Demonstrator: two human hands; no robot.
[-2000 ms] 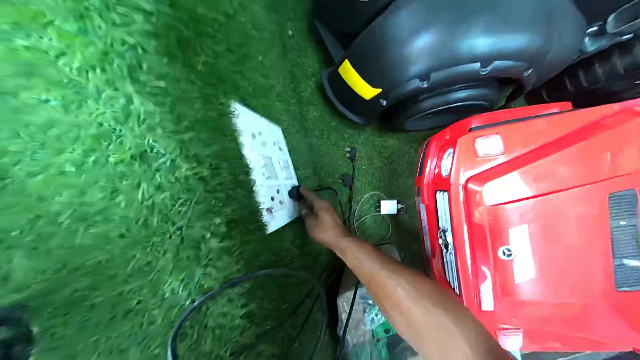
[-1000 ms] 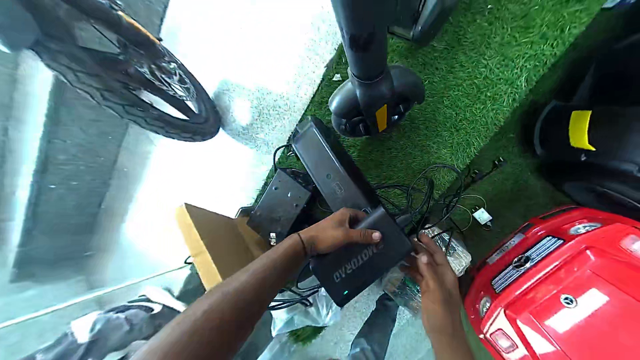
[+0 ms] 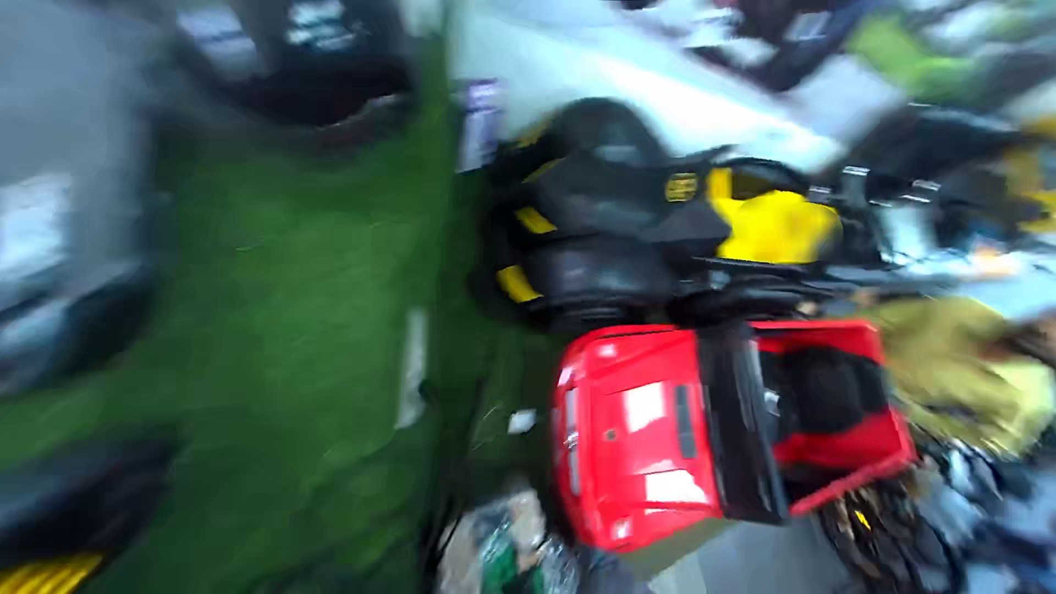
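Neither of my hands shows in the head view, which is strongly blurred. Right of the middle stands a red toy ride-on car [image 3: 643,437] with a black windshield and dark seat. Above it is a black and yellow ride-on vehicle [image 3: 610,206]. A thin white sheet or board [image 3: 412,367] lies on the green artificial turf [image 3: 280,330], with something small and dark at its lower edge. Close to the red car's front bumper is a small white box [image 3: 521,421]. Dark cables [image 3: 450,487] run down the turf beside it.
Clear plastic bags with green contents [image 3: 503,549] sit at the bottom middle. Blurred dark vehicles stand at the upper left [image 3: 297,58] and lower left [image 3: 74,503]. A yellowish cloth-like heap [image 3: 957,371] is behind the red car, with a dark pile [image 3: 883,528] below it.
The view has swung widely. A second ago both my hands were at a black box with lettering; now the hands and that box are out of view.
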